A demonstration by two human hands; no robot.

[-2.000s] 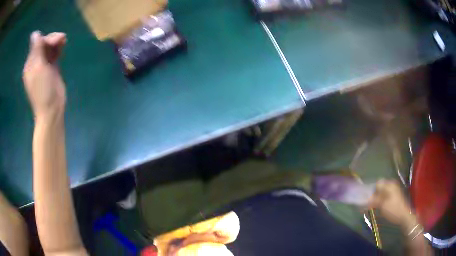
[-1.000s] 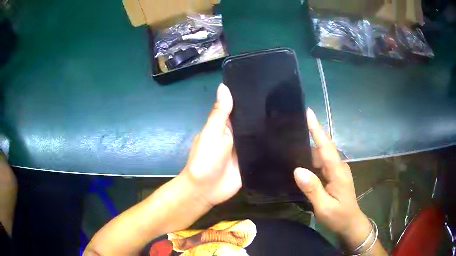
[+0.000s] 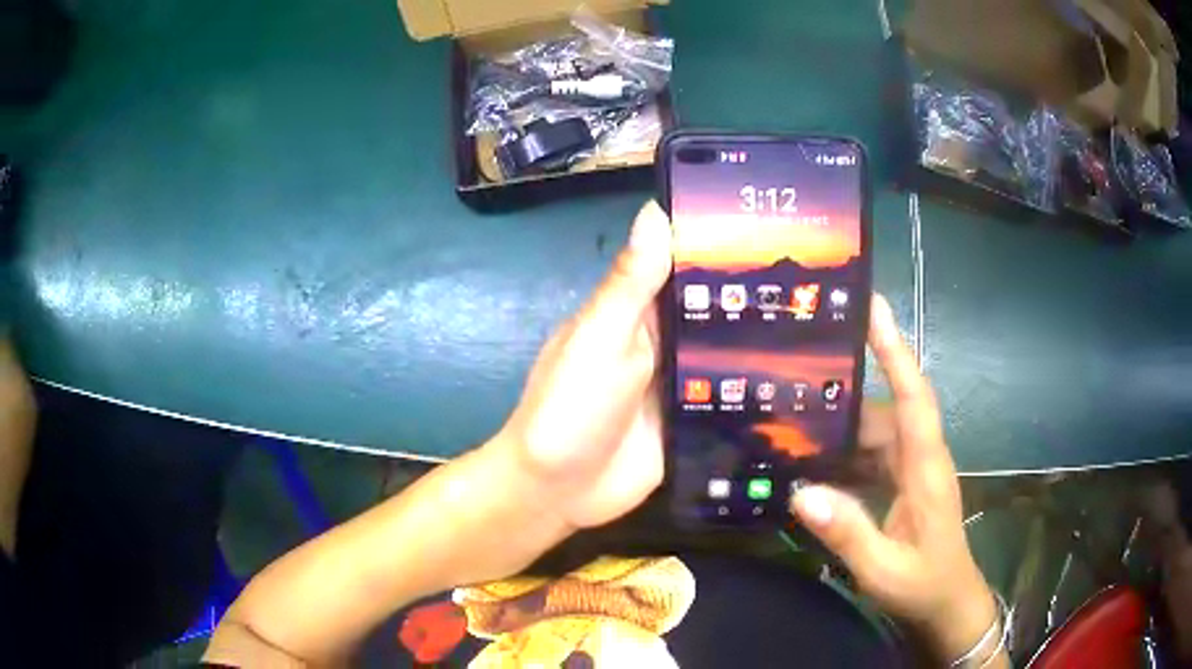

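Note:
A black smartphone [image 3: 765, 333] stands upright in front of me, its screen lit with a sunset home screen, a clock and rows of app icons. My left hand [image 3: 595, 379] holds its left edge, thumb along the side. My right hand [image 3: 902, 510] is at its right edge, fingers behind or beside it and thumb over the lower right of the screen. An open packing box [image 3: 562, 190] lies on the table behind the phone, with a black power adapter [image 3: 544, 144] and clear bagged cables [image 3: 595, 85] inside.
Other open boxes [image 3: 1111, 65] with clear accessory bags [image 3: 983, 144] lie at the upper right. The green tabletop [image 3: 301, 288] has a curved near edge and a seam. A red stool [image 3: 1105, 634] is at the lower right. Part of another person's arm [image 3: 13, 431] shows at the left edge.
The phone screen, dark one second ago, is now lit. Earlier the hands were apart, the right one low with the phone. The phone and boxes now appear further right in view.

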